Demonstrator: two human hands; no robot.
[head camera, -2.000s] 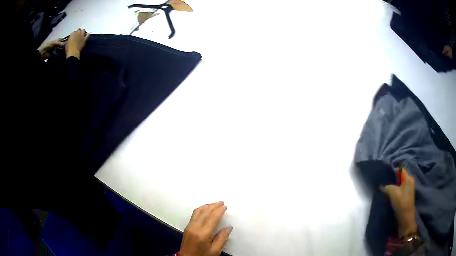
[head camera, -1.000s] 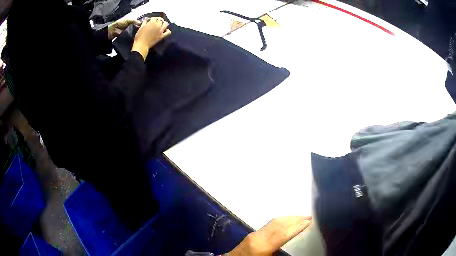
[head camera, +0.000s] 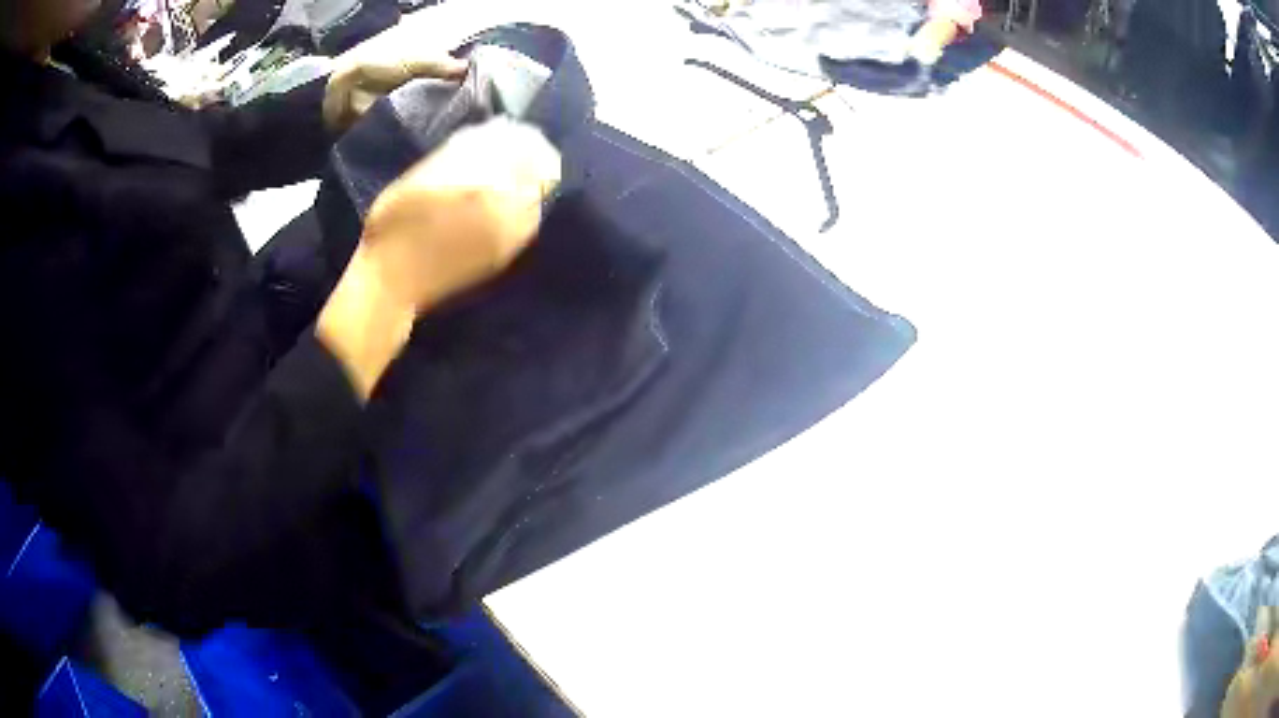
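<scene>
A grey-blue and dark denim garment (head camera: 1223, 617) shows only in part at the lower right edge of the head view. My right hand (head camera: 1253, 690) is small and cut off by the picture's corner. It lies against this garment, with a small orange-red spot of the thread snips (head camera: 1264, 649) at its fingers; the blades cannot be made out. My left hand is out of the picture.
A person in black (head camera: 168, 351) at the left handles a dark denim garment (head camera: 758, 323) spread on the white table (head camera: 898, 561). A black branched object (head camera: 816, 133) and another hand (head camera: 943, 31) with cloth are at the far side. Blue bins (head camera: 267, 666) stand below left.
The view has swung left, so my garment has shifted to the lower right edge and my left hand has left the picture. The other person's hand has moved at the collar-like opening.
</scene>
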